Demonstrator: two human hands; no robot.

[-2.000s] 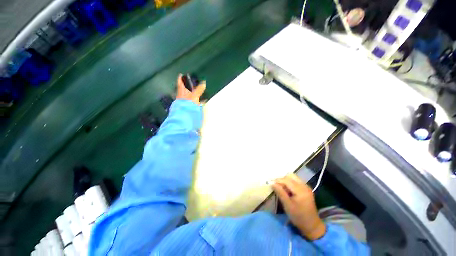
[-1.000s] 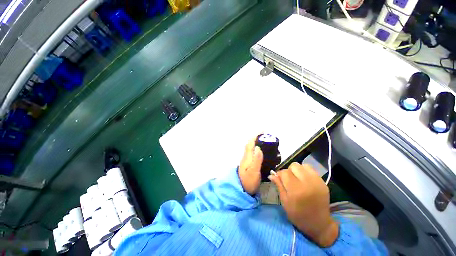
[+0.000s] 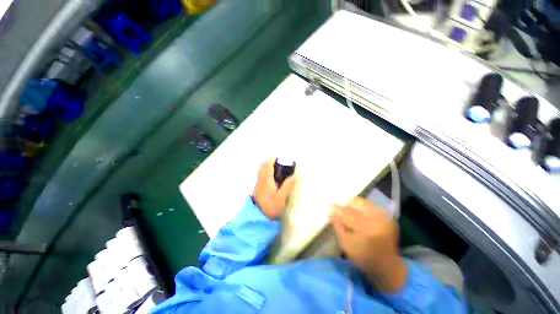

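My left hand (image 3: 271,189) is closed around a black cylindrical housing (image 3: 283,172) above the cream-white work board (image 3: 295,132). Only the upper part of the housing shows between the fingers. My right hand (image 3: 365,230) is blurred near the board's lower right edge, with thumb and fingertips together. I cannot tell if something small is in its fingertips. Two dark housings (image 3: 222,116) lie on the green bench left of the board.
Black housings (image 3: 522,122) stand in a row on the white machine table (image 3: 393,61). White cylinders (image 3: 126,264) are clustered at lower left in a dark tray. A white cord (image 3: 395,187) hangs by the board's right edge. A power strip (image 3: 463,21) is at top right.
From one second ago, my left hand has moved left with the housing, away from my right hand. Two seconds ago it held a housing over the green bench. The view has shifted.
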